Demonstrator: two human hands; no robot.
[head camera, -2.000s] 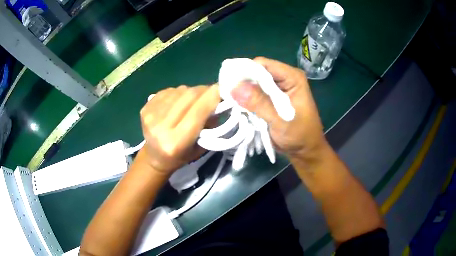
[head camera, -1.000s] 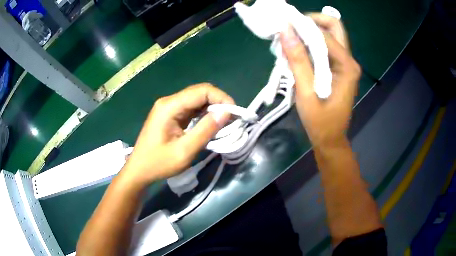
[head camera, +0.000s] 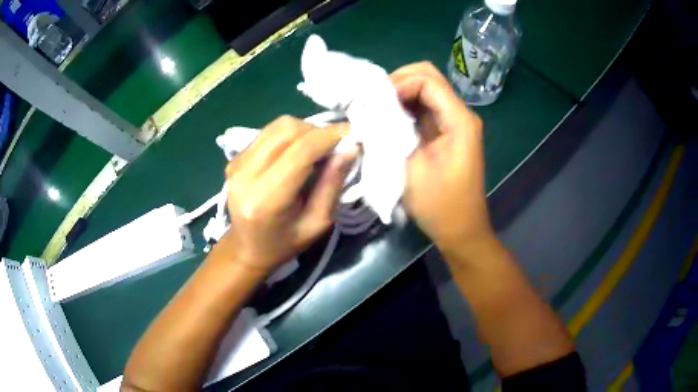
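Observation:
My left hand (head camera: 287, 191) is closed around part of a coiled white power cord (head camera: 356, 217) above the bench. My right hand (head camera: 444, 153) holds a crumpled white cloth (head camera: 375, 115) against the cord beside my left fingers. The cloth hides part of the cord and the right fingertips. One white power strip (head camera: 119, 253) lies at the left, its cord leading towards my left hand. A second strip (head camera: 243, 348) lies at the front edge, partly behind my left forearm. A white piece, perhaps a plug (head camera: 239, 140), shows beyond my left hand.
A clear bottle with a white cap (head camera: 484, 57) stands on the green bench (head camera: 559, 42) beyond my right hand. A grey metal post (head camera: 69, 92) rises at the upper left. A perforated white metal piece (head camera: 46, 329) is at the lower left. Floor lines show at the right.
My hands have come together again. My right hand has moved down and left with the cloth, uncovering the bottle. My left hand has closed on the cord.

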